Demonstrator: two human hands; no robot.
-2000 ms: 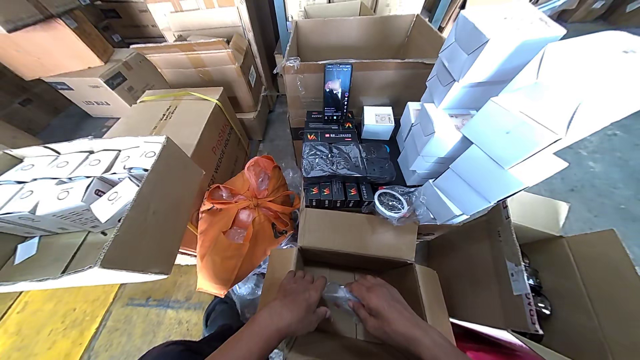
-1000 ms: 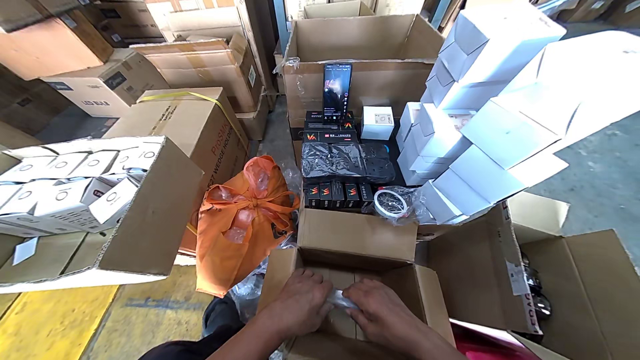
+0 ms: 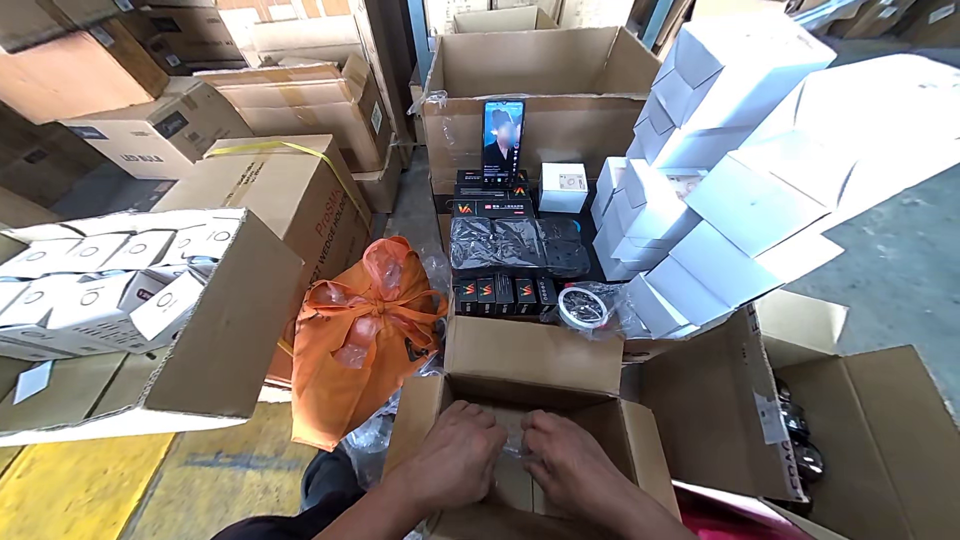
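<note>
An open cardboard box (image 3: 532,349) stands in front of me, its flaps spread outward. Over its opening, my left hand (image 3: 465,450) and my right hand (image 3: 562,457) grip a piece of clear plastic film (image 3: 511,431) between them, fingers curled. Part of the film is hidden by the fingers. Beyond the box lie small black boxes (image 3: 504,295) in a row and a dark plastic-wrapped pack (image 3: 517,246). A white ring-shaped item in clear plastic (image 3: 583,308) rests beside them. Behind, a phone (image 3: 502,142) with a lit screen leans upright against a larger carton (image 3: 562,131).
An orange bag (image 3: 367,352), tied at the top, stands left of the box. Further left is an open carton (image 3: 217,322) of white boxes. Stacked white boxes (image 3: 720,255) rise at the right, above another open carton (image 3: 862,420) with dark shiny items.
My hands have moved slightly apart since a second ago, with more of the clear film showing between them. The picture on the phone's screen has changed.
</note>
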